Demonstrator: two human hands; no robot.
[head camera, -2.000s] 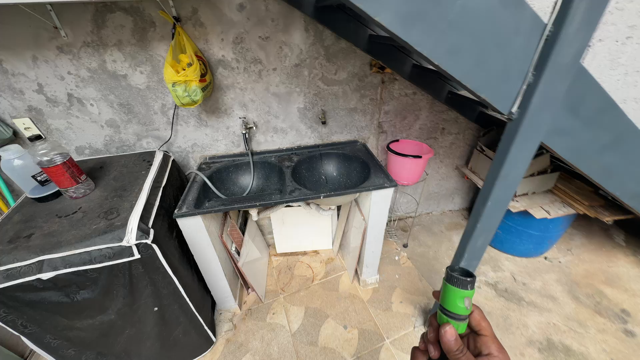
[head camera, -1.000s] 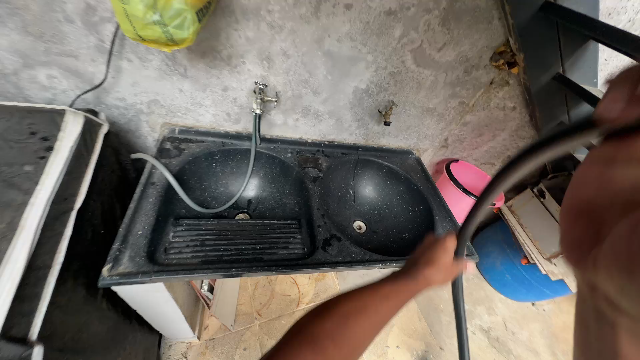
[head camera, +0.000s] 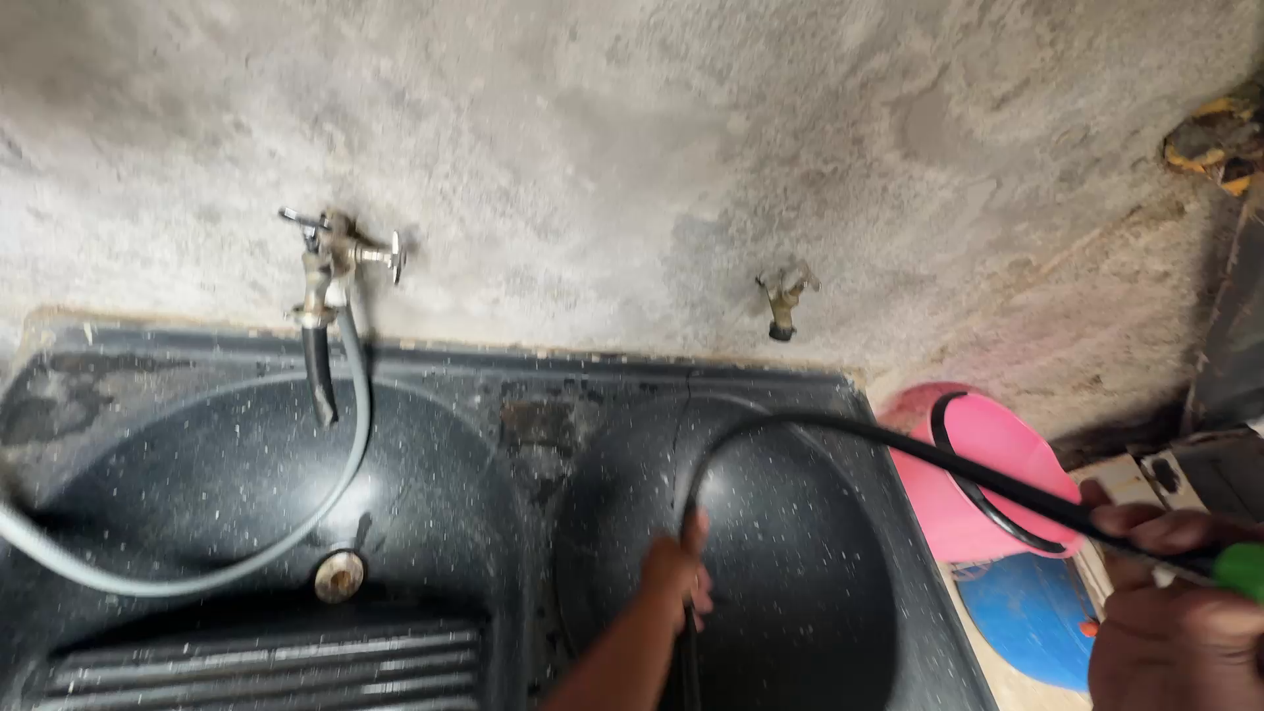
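A black hose (head camera: 889, 434) arches over the right basin of a dark speckled double sink (head camera: 533, 632). My left hand (head camera: 676, 573) is closed around it above that basin, and the hose runs on down below the hand. At the right edge my right hand (head camera: 1175, 583) grips the hose beside its green connector (head camera: 1239, 570), which is partly cut off by the frame. On the wall, a metal double tap (head camera: 341, 257) carries a grey hose (head camera: 360, 425) and a short black tube (head camera: 318, 375). A second tap (head camera: 785, 301) stands above the right basin, touched by neither hand.
A pink bucket (head camera: 1007, 444) with a black handle stands right of the sink, above a blue container (head camera: 1027, 617). The rough concrete wall (head camera: 592, 178) rises directly behind the sink. The left basin has a metal drain (head camera: 339, 576) and a ribbed washboard (head camera: 267, 671).
The view has moved much closer to the sink and taps. My left hand, near the sink's right front edge a second ago, is now over the right basin with the hose.
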